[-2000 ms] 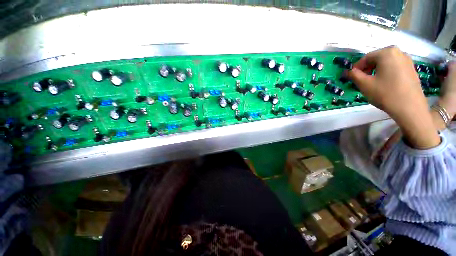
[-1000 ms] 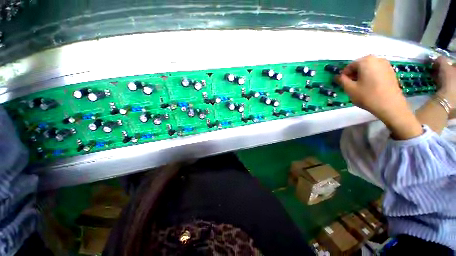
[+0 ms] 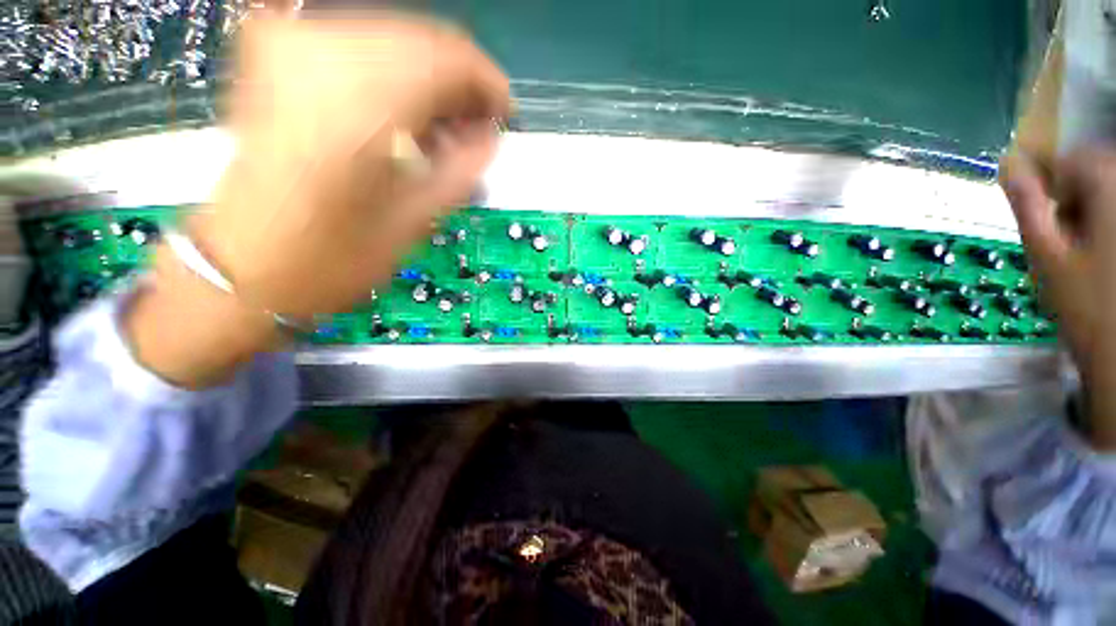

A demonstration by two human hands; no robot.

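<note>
A bright green circuit board panel lies in the metal rail. Rows of upright dark capacitors with silver tops and small blue parts stand on it. My left hand is large and blurred above the board's left part, reaching past the rail's far edge. Its fingers are curled, and a bangle is on the wrist; anything between the fingertips is unclear. My right hand is at the right edge, partly cut off, with bent blurred fingers above the board's right end. Its hold is unclear.
A dark green tray lies beyond the rail, with loose shiny components heaped at its upper left. Cardboard boxes stand on the green floor below. A striped dark sleeve shows at the left edge.
The view has shifted, and loose components show at upper left. A large hand now covers the board's left part. Two hands showed at the right before; one shows at the right edge now.
</note>
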